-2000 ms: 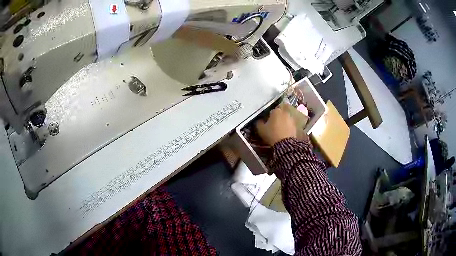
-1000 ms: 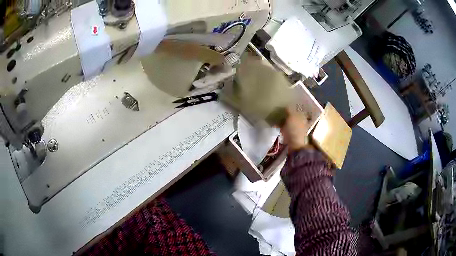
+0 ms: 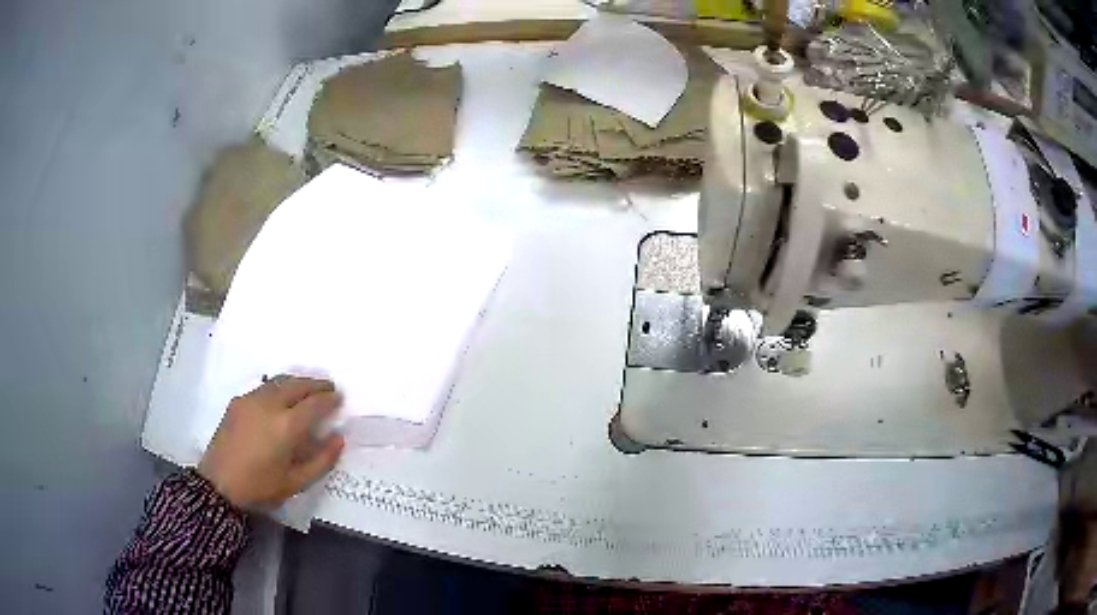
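A stack of white fabric panels [image 3: 361,288] with a curved left edge lies on the table left of the sewing machine. My left hand [image 3: 274,442] rests palm down over the stack's near left corner. Its fingers are bent, with the thumb apart from them, and no piece is lifted. A white corner shows below the hand. My right hand is out of the picture. The cream machine head [image 3: 890,204] stands at the right, with its presser foot [image 3: 725,336] over the shiny needle plate [image 3: 668,329].
Khaki stacks lie behind the white one [image 3: 385,114] and near the machine [image 3: 602,135], the latter partly under a white piece [image 3: 620,70]. Another khaki pile [image 3: 235,216] is at the left. Black snips [image 3: 1037,448] lie at the right. A printed ruler [image 3: 722,547] runs along the front edge.
The view has swung left to the white stack, and my left hand has come into view. My right hand, earlier lifting a khaki piece from the open drawer, is out of view.
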